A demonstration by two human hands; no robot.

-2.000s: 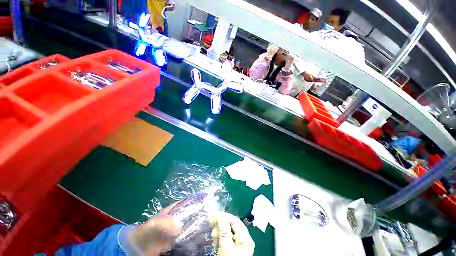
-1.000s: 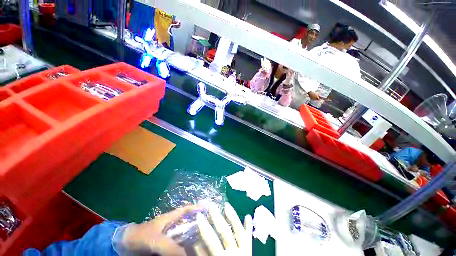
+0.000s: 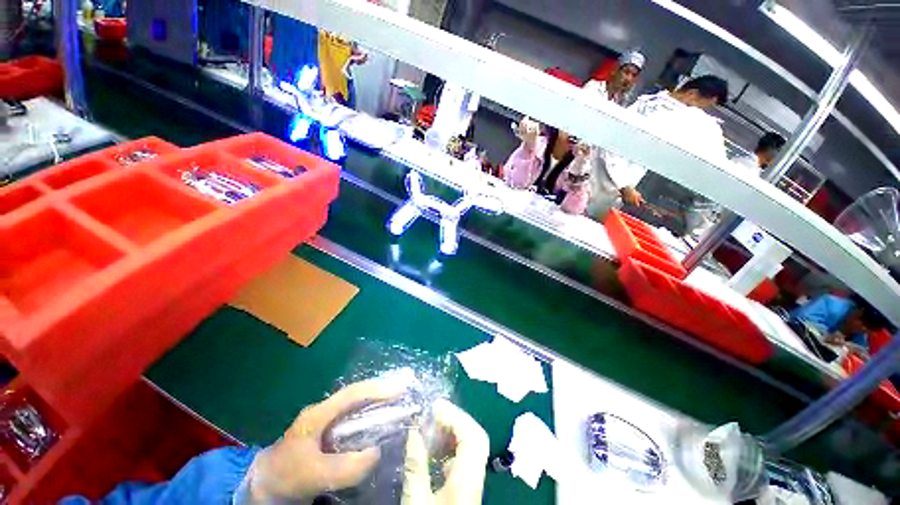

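Observation:
My left hand, gloved and coming from a blue sleeve, grips a glossy clear plastic housing at the bottom centre. My right hand, in a whitish glove, is close on its right side, with fingertips at the housing's edge; whether they grip it is hidden. Crinkled transparent film lies on the green mat behind and under the hands. White cloth or paper pieces lie right of the film. A small black-ended tool shows beside the lower piece.
Red divided bins with shiny parts stand at left, beside brown cardboard. A white board at right bears an oval shiny shell and a cloudy tub. Dog-shaped lamps stand on the conveyor. People are beyond.
My right hand's fingers were spread over the housing a second ago and are now bent at its right side. The left hand now holds the housing tilted up. The view has shifted slightly.

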